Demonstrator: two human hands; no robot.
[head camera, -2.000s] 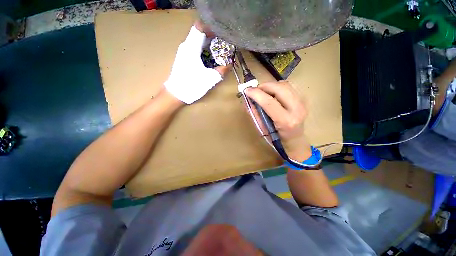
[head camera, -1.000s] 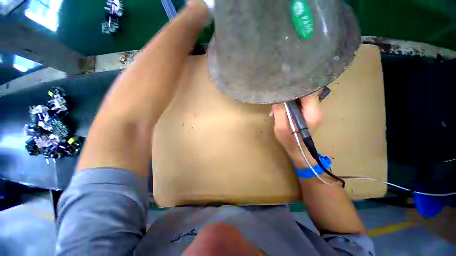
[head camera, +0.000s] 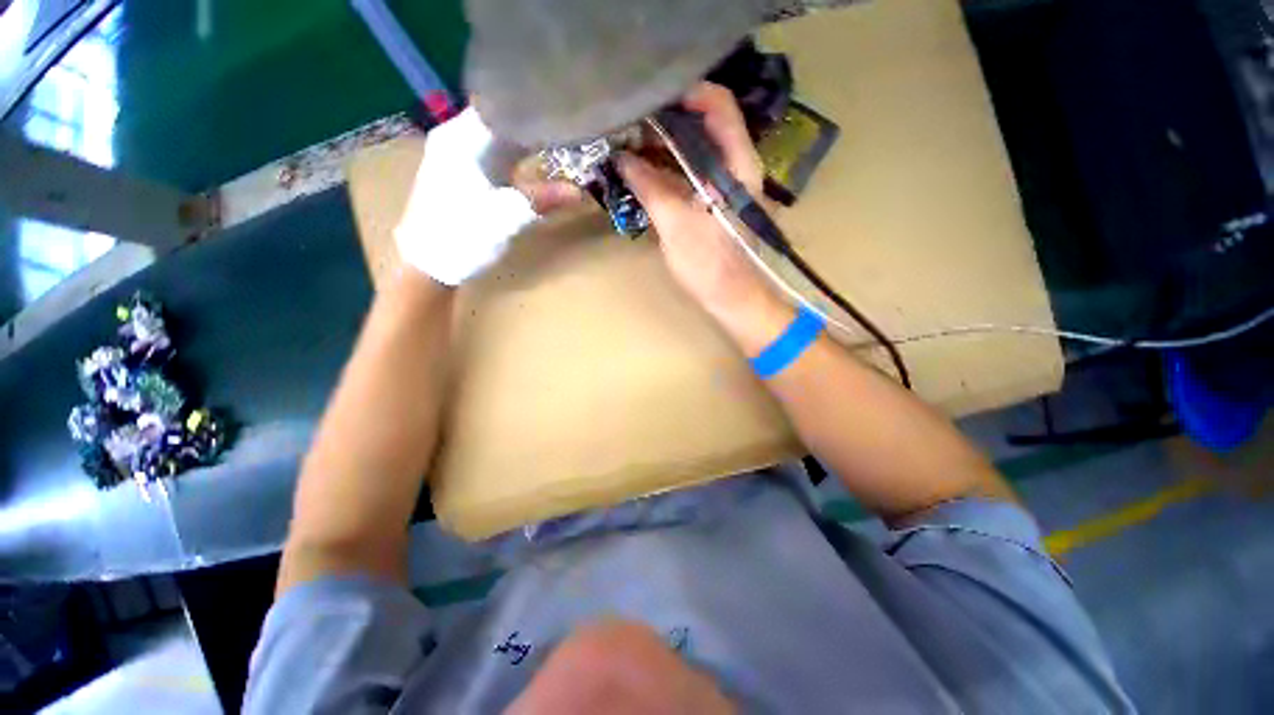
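Observation:
A circuit board assembly (head camera: 623, 210) with a white-silver part is held between both hands over the cardboard sheet (head camera: 615, 405). My left hand (head camera: 454, 210), in a white glove with bare fingertips, grips its left side. My right hand (head camera: 699, 224) is bare with a blue wrist band (head camera: 788, 344). Its fingers touch the assembly's right side, and the soldering iron (head camera: 729, 189) lies in the same hand with its dark cord and a thin whitish line trailing right. The iron's tip is hidden by the hand and hood.
The grey fume hood (head camera: 601, 63) hangs over the work. The tip cleaner tray (head camera: 796, 151) lies right of the hands. Piled assemblies (head camera: 140, 405) sit on the dark bench at left. A black box (head camera: 1132, 168) stands at right.
My left hand has come back from the top edge to the cardboard. An assembly now shows between both hands. My right hand has moved left and up, with the iron.

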